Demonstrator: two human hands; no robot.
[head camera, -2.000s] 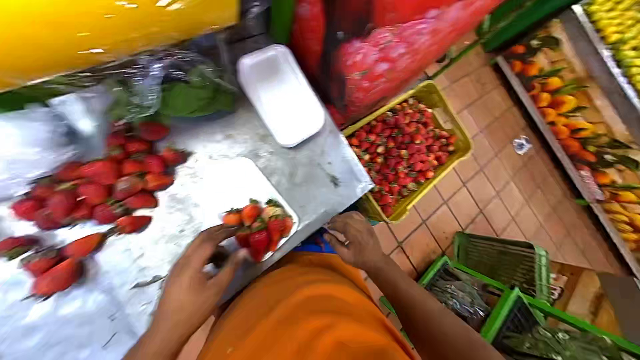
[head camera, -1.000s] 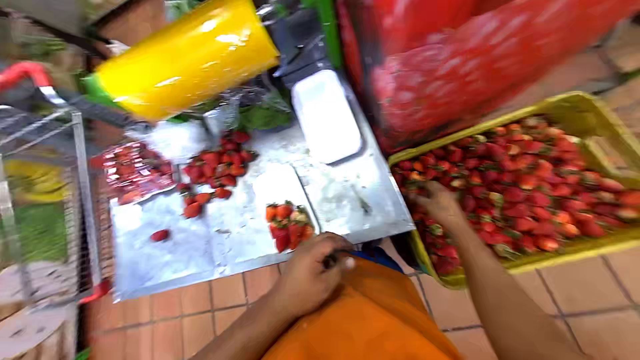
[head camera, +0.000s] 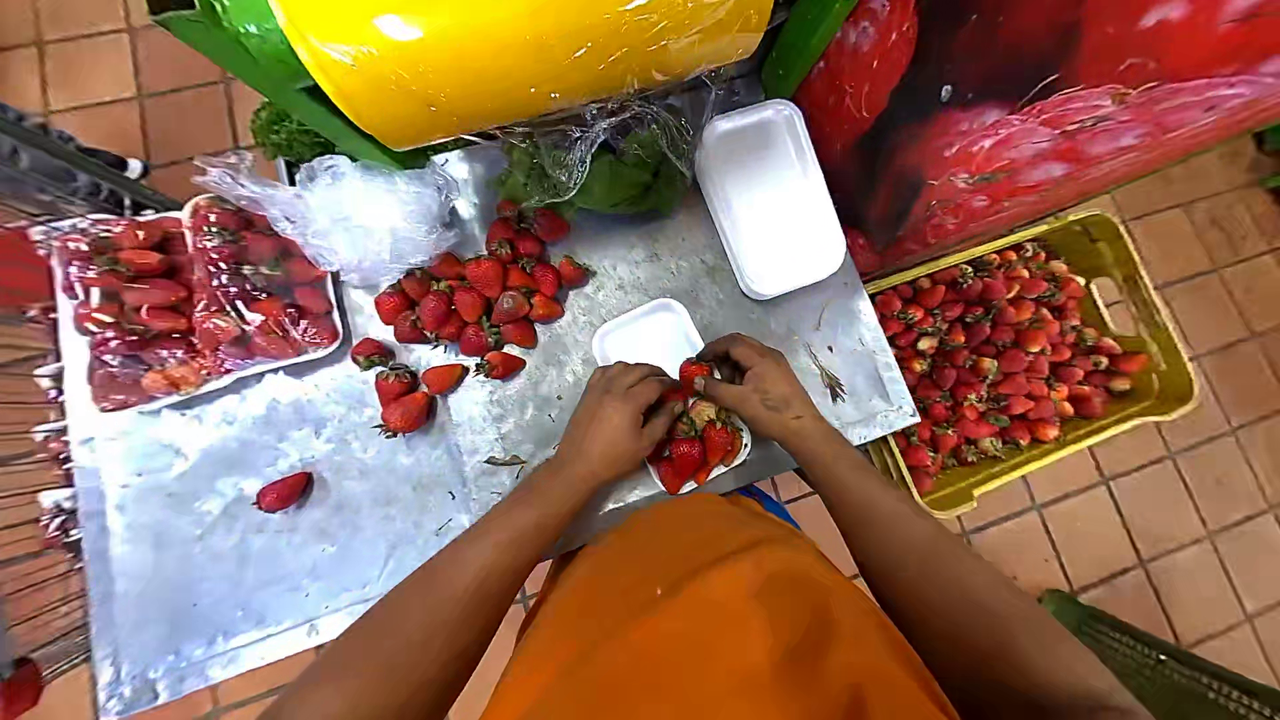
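Observation:
A white foam tray (head camera: 650, 338) lies at the table's near edge, its lower end filled with strawberries (head camera: 686, 455). My left hand (head camera: 622, 415) rests at the tray's left side, its fingers against the berries; whether it grips one is hidden. In the fingers of my right hand (head camera: 752, 388) is a strawberry (head camera: 694, 373), held just above the tray's middle. A heap of loose strawberries (head camera: 470, 300) lies on the metal table to the left, with a single strawberry (head camera: 284, 492) farther left. An empty white foam tray (head camera: 772, 200) lies behind my right hand.
Film-wrapped strawberry trays (head camera: 200, 300) sit on the metal table (head camera: 260, 580) at the left, beside crumpled clear plastic (head camera: 370, 215). Behind are a big yellow roll (head camera: 520, 60) and leafy greens (head camera: 630, 175). A yellow crate (head camera: 1165, 370) of strawberries stands right of the table on the tiled floor.
My right hand has moved from the crate of strawberries back to the foam tray and now holds a strawberry there. My left hand has stayed by the tray.

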